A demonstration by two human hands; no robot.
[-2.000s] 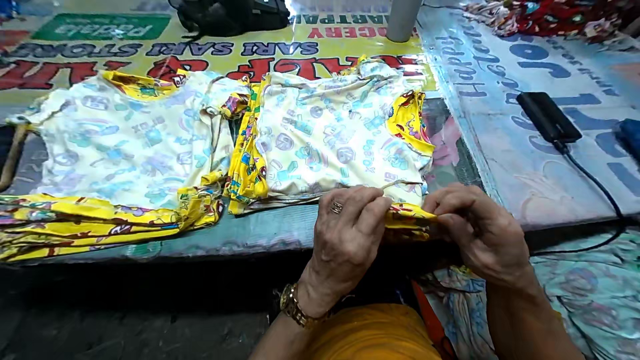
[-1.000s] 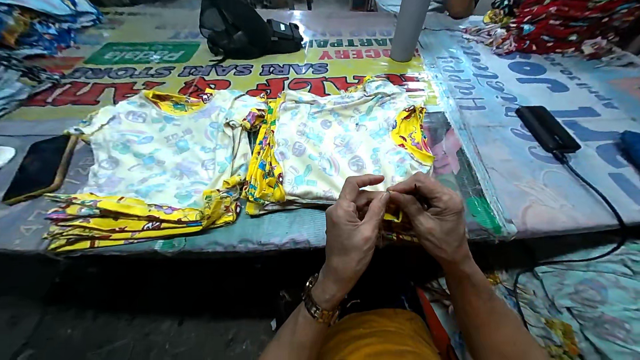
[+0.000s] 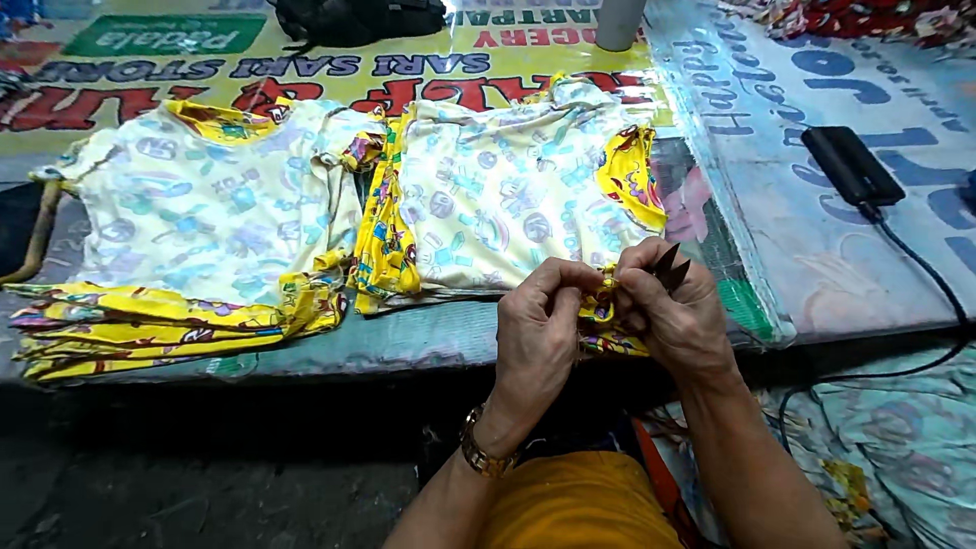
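Note:
Two stacks of inside-out printed garments with yellow patterned trim lie side by side, the left stack [image 3: 206,206] and the right stack [image 3: 496,191]. At the table's front edge, my left hand [image 3: 541,335] pinches the yellow patterned trim [image 3: 598,309] of a garment at the right stack's lower corner. Close beside it, my right hand [image 3: 671,320] grips the same trim with its fingertips. Dark pointed blades [image 3: 672,268], which look like thread snips, stick up from my right hand; their handle is hidden in the palm.
A black power bank [image 3: 852,166] with a cable rests at the right. Behind the stacks are a black bag [image 3: 358,21] and a grey cylinder [image 3: 619,23]. Red patterned cloth [image 3: 862,19] lies at the back right. More pale printed fabric [image 3: 900,435] hangs below the table edge.
Both hands have stayed by the right stack's lower corner, and their fingers have shifted on the trim. The dark blades now show above my right hand; they were not visible before.

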